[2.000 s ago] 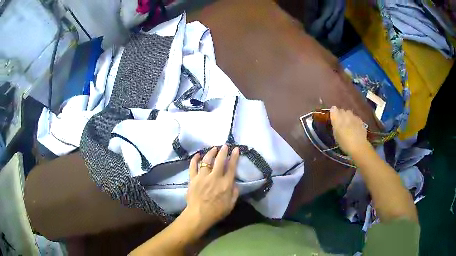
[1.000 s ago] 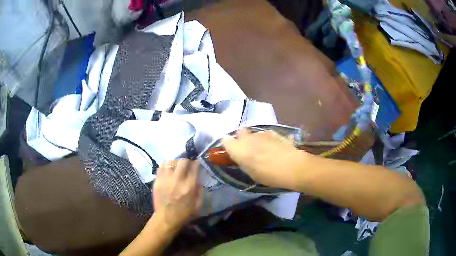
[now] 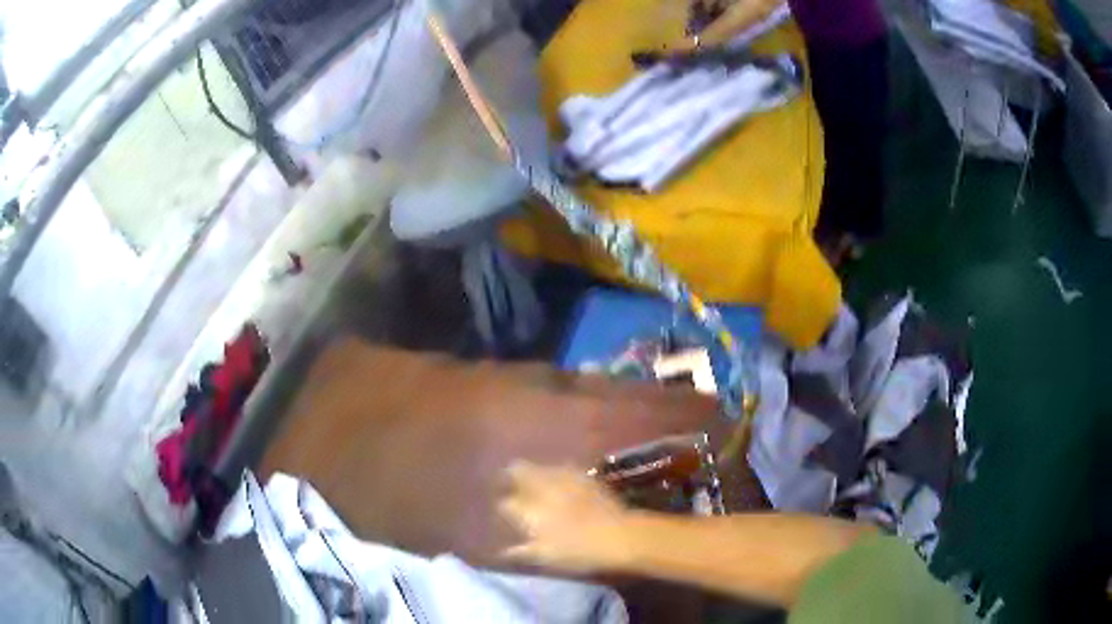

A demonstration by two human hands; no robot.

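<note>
The garment piece (image 3: pixel 427 583), white with dark seam lines, lies at the bottom left, cut off by the lower edge. My right hand (image 3: pixel 561 518) is blurred, off the iron and just above the brown pressing table (image 3: pixel 427 427), right of the garment; it appears empty with its fingers apart. The steam iron (image 3: pixel 659 469) stands on the table behind my right forearm, partly hidden by it. My left hand is out of the picture.
The patterned iron hose (image 3: pixel 610 238) rises up and left. A blue tray (image 3: pixel 598 327) with small items lies beyond the iron. A yellow-covered table (image 3: pixel 732 244) holds white pieces; a person's hand (image 3: pixel 744 18) shows there. Fabric scraps (image 3: pixel 805 445) are heaped at right.
The view has swung up and to the right. My right hand has let go of the iron, which has moved from the garment to the table's right end. My left hand has left the picture.
</note>
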